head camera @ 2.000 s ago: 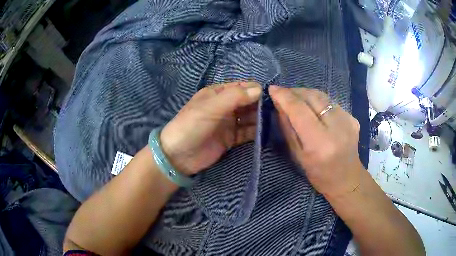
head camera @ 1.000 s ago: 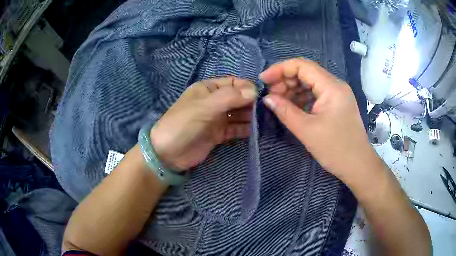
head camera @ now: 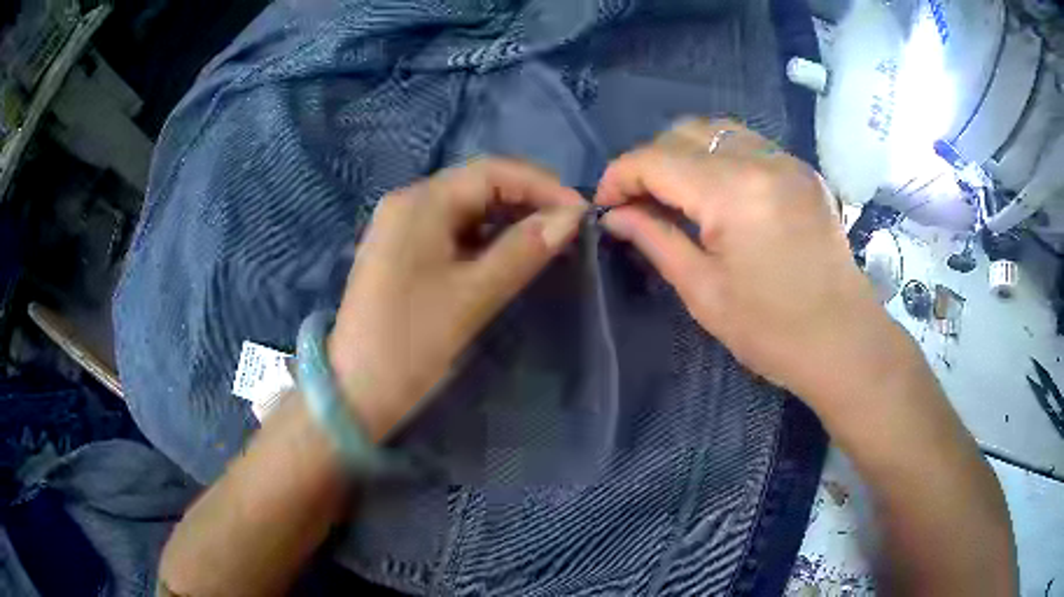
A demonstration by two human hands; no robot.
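A grey-blue denim jacket (head camera: 233, 268), wrong side up, lies across the middle of the view. My left hand (head camera: 432, 280) pinches the edge of a pocket bag (head camera: 602, 362) between thumb and forefinger. My right hand (head camera: 747, 245) is just to its right, thumb and fingertips closed on a small dark strip (head camera: 597, 213) at that edge. The fingertips of both hands nearly touch. The strip is mostly hidden between them, and the pocket bag is blurred.
A white sewing machine (head camera: 887, 105) with a bright lamp stands at the right. Black thread snips (head camera: 1047, 397) and a small white ribbed cylinder (head camera: 1002, 276) are on the white table (head camera: 992, 385). A denim pile (head camera: 93, 501) is at the lower left. A care label (head camera: 263, 373) shows beside my left wrist.
My right hand has closed its fingertips at the pocket bag edge after being apart from it. My left hand has turned, its thumb and forefinger now arched. The jacket has shifted slightly left.
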